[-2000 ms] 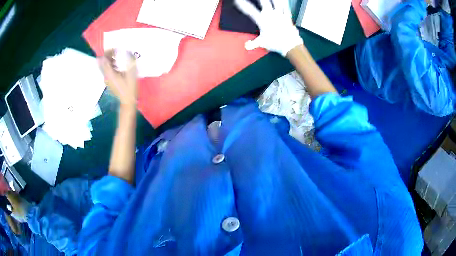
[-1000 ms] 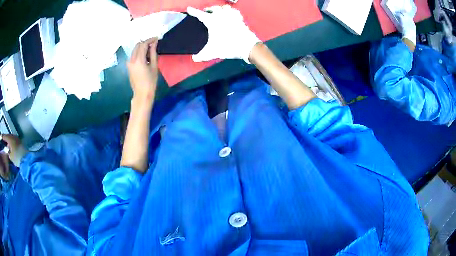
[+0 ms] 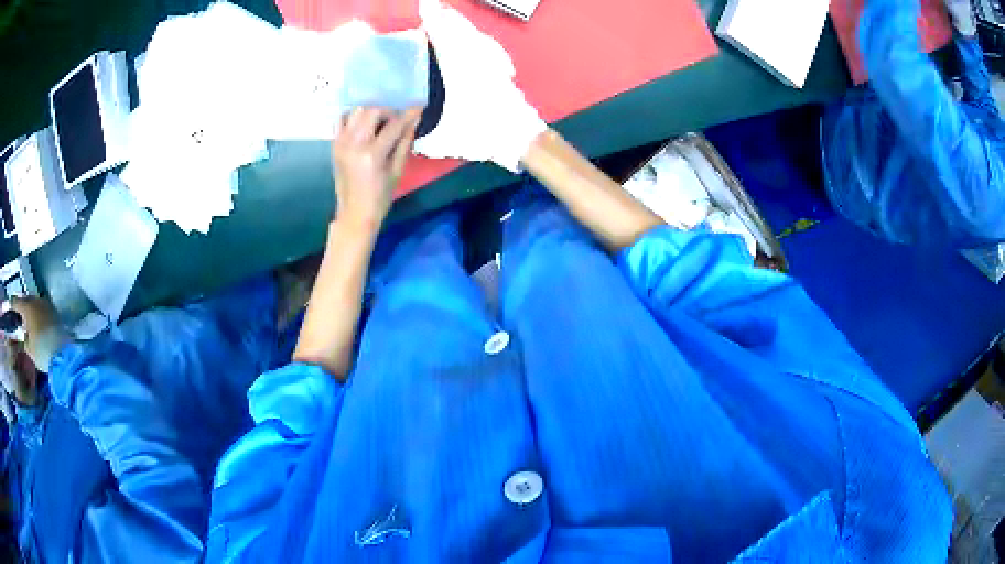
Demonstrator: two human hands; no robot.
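A dark flat device (image 3: 434, 97) lies over the red mat (image 3: 606, 55), mostly hidden under a translucent grey-blue film (image 3: 384, 73) and my right hand. My gloved right hand (image 3: 474, 94) holds the device's right side. My bare left hand (image 3: 373, 154) pinches the lower edge of the film over the device, fingertips together. A white printed sheet (image 3: 303, 83) extends left from the film toward the bright sheet pile (image 3: 193, 132); where one ends and the other starts is washed out.
White-framed dark rectangles (image 3: 79, 119) stand at far left, with a pale sheet (image 3: 115, 248) below. A white box (image 3: 775, 35) lies right of the mat. An open carton (image 3: 705, 187) with crumpled white material is below the bench edge. Neighbours' blue sleeves (image 3: 926, 132) show on both sides.
My left hand has moved right, and the film now covers most of the device, which was largely bare. My right hand has shifted slightly left and stays on the device.
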